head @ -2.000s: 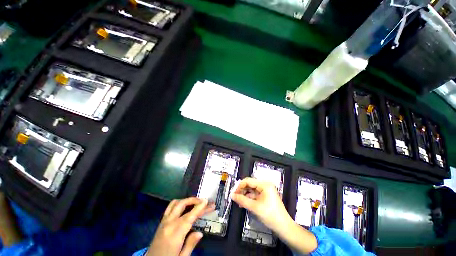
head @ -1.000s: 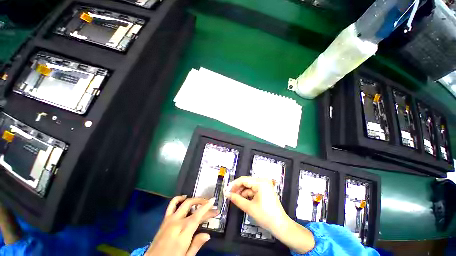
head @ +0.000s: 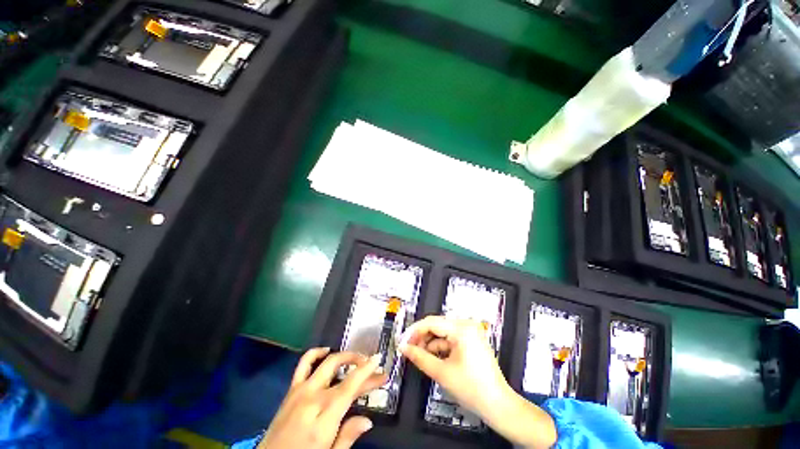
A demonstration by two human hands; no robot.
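A black foam tray (head: 519, 282) holds phone frame units in a row of pockets. My left hand (head: 329, 395) rests with spread fingertips on the lower part of the leftmost unit (head: 373, 302). My right hand (head: 456, 355) is at that unit's right edge, thumb and forefinger pinched together. Something tiny and pale seems to show at its fingertips, too small to name. The unit's dark ribbon cable (head: 387, 331) with an orange end (head: 393, 307) lies between the hands. My right hand partly covers the second unit (head: 475, 298).
Fanned white sheets (head: 421, 193) lie behind the tray. A tall stack of loaded foam trays (head: 219, 202) stands left; a lower stack (head: 614, 210) stands right. A wrapped post (head: 596, 123) slants down at the back right. A black object (head: 779, 364) sits at the right edge.
The view has shifted, so the left stack sits further left. My right hand's pinched fingertips have moved slightly down along the leftmost unit's edge. The sleeve at far left shows less arm.
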